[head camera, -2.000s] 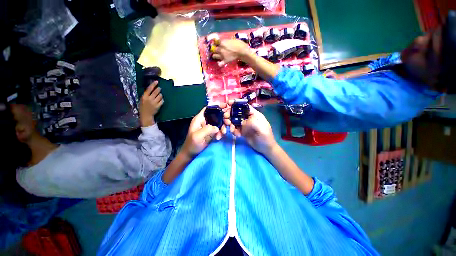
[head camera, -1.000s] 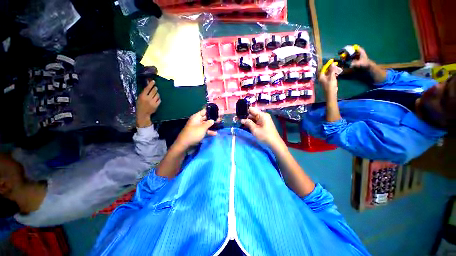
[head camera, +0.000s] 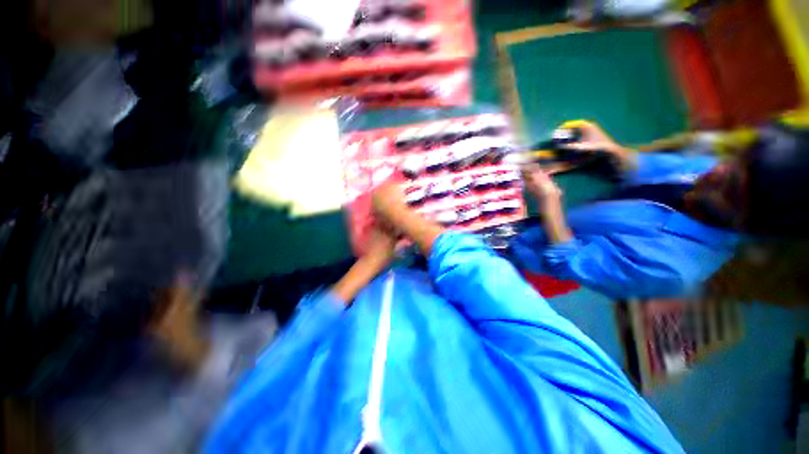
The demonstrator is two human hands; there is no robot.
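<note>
The picture is strongly blurred. The red-pink blister tray (head camera: 357,151) lies in front of me, with several rows of black smartwatches (head camera: 461,182) in its middle and right pockets. My right hand (head camera: 390,202) is over the tray's left part, reaching forward and left. My left hand (head camera: 378,244) is just below it at the tray's lower left, and the two hands overlap in view. The fingers of both hands are blurred, and no watch can be made out in either.
Pale yellow sheets (head camera: 297,160) lie left of the tray. More red trays (head camera: 355,78) are stacked behind. At right, a person in blue holds a yellow-and-black item (head camera: 568,142) near a wooden-edged green board (head camera: 590,84). A blurred person in grey (head camera: 239,355) is at left.
The view has shifted, so the bench appears lower. My right hand has moved forward and left over the tray; my left hand has come in beneath it. The watches held before can no longer be made out.
</note>
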